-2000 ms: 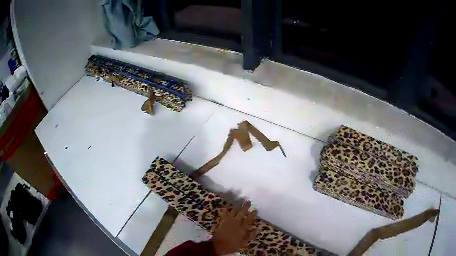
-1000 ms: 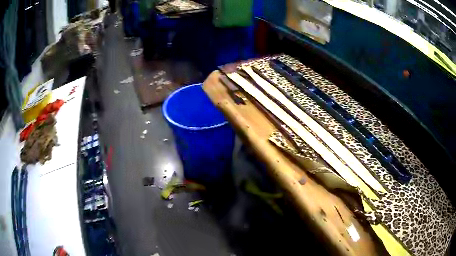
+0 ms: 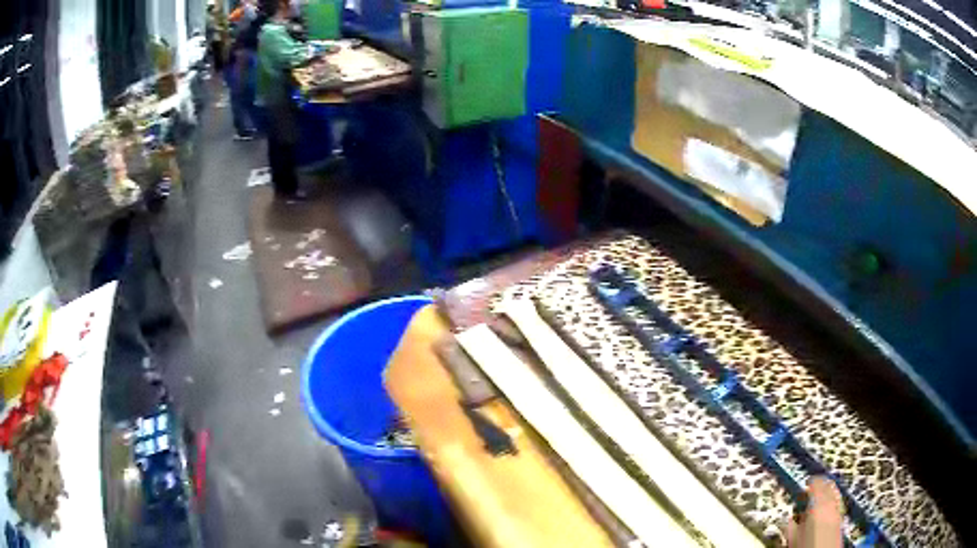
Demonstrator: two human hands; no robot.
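A long dark-blue ladder-like cutting die [image 3: 723, 387] lies diagonally on leopard-print material [image 3: 686, 287] on the press bed. A hand, seemingly my left hand [image 3: 820, 519], is at the lower right edge over the near part of the die. Only a blurred part of it shows, so its grip cannot be told. My right hand is not in view. Two long pale bands [image 3: 579, 439] run beside the die, with a thin spotted sliver between them.
A blue tub [image 3: 364, 375] stands left of the yellow-tan front ledge [image 3: 487, 498]. The blue press beam [image 3: 846, 246] is above the bed. A white table [image 3: 86, 428] with scraps is far left. People stand beyond, near another machine.
The view has swung from the white table with strips to the press and moved closer to it. A hand now shows at the die; the earlier hand on the spotted stack is gone.
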